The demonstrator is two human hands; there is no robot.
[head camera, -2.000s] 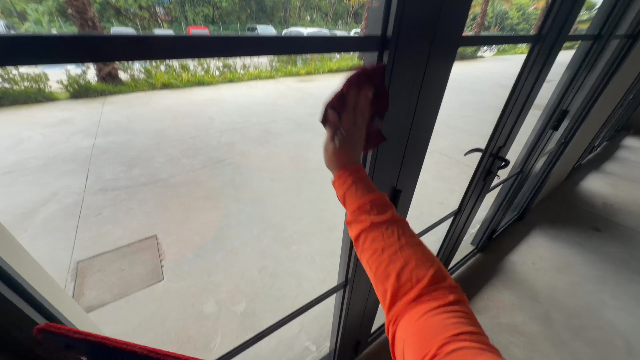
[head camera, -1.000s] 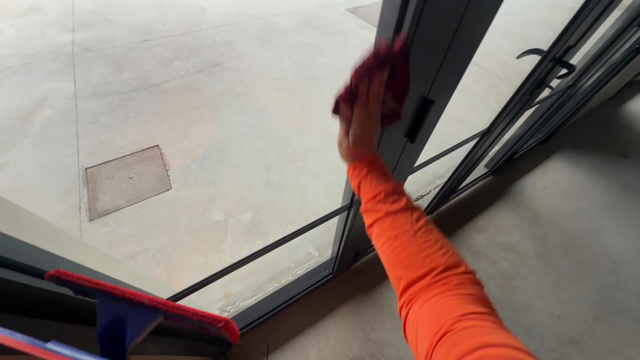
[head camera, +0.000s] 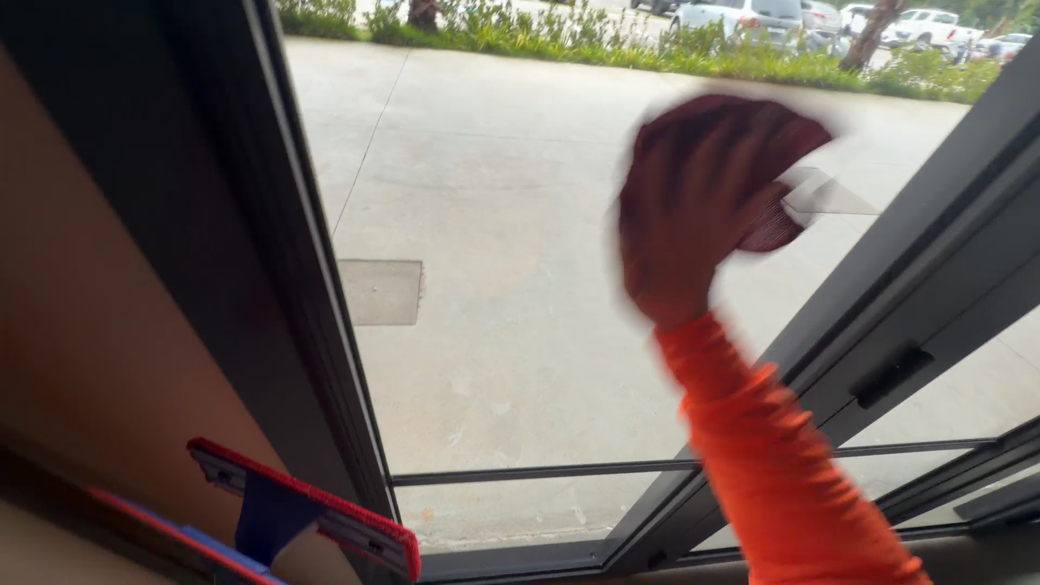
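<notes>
My right hand [head camera: 691, 211], in an orange sleeve [head camera: 780, 455], has its spread fingers over a dark red cloth [head camera: 731, 130] and presses it toward the glass pane [head camera: 520, 349] of a door or window. The hand and cloth are blurred. One corner of the cloth folds out below my thumb. At the lower left is a window-washing tool with a red pad edge [head camera: 357, 516] and a blue bracket [head camera: 272, 516]; a second blue and red tool [head camera: 203, 552] lies partly in view beside it. My left hand is out of view, so what holds these tools cannot be seen.
A dark metal frame post [head camera: 244, 203] stands left of the pane, and another [head camera: 902, 236] slants along its right, with a black fitting [head camera: 894, 375]. A thin crossbar [head camera: 544, 470] runs low across the glass. Outside are concrete paving, a plant bed [head camera: 569, 49] and parked cars.
My right hand and the cloth have moved left from the right-hand frame post onto the glass. The view has turned, and more of the left frame post shows.
</notes>
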